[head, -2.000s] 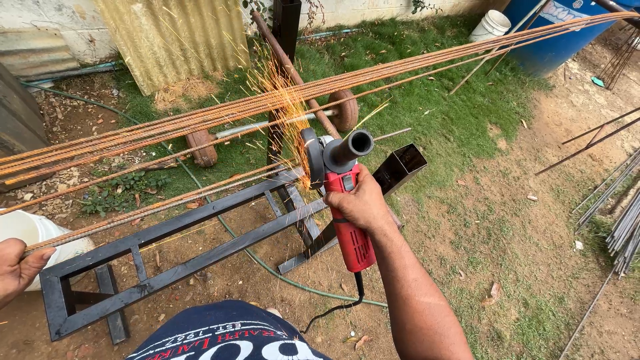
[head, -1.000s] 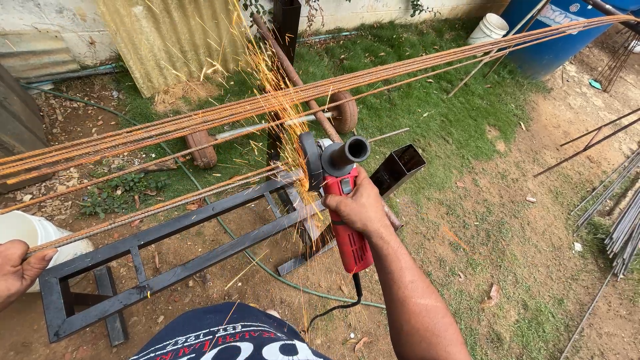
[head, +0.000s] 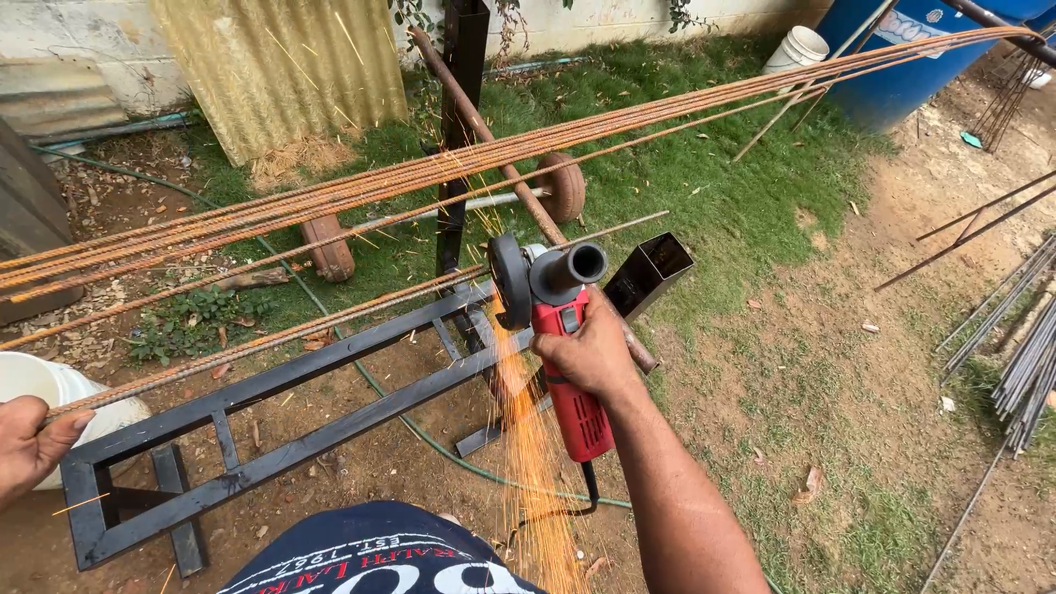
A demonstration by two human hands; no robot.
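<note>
My right hand (head: pixel 587 351) is closed around the red body of an angle grinder (head: pixel 577 396), whose guarded disc is at the steel rebars (head: pixel 272 340) lying over a black metal frame (head: pixel 280 455). Orange sparks pour down from the disc toward my shirt. At the far left, my left hand (head: pixel 31 445) pinches the near ends of those rebars. The guard hides the exact contact. Just beyond, a bundle of long rusty rebars (head: pixel 396 177) crosses the view.
Behind the frame stand a black upright post (head: pixel 462 91) and a rusty pipe (head: pixel 495 144) by a wheeled axle (head: pixel 445 208). A white bucket (head: pixel 91 396) is beside my left hand. The grinder's cord (head: pixel 589 487) and a green hose (head: pixel 371 379) run below. Loose rods (head: pixel 1023 379) lie right.
The sparks flew upward from the disc in both earlier frames; now most stream downward. Both hands keep about the same places, the right still on the grinder.
</note>
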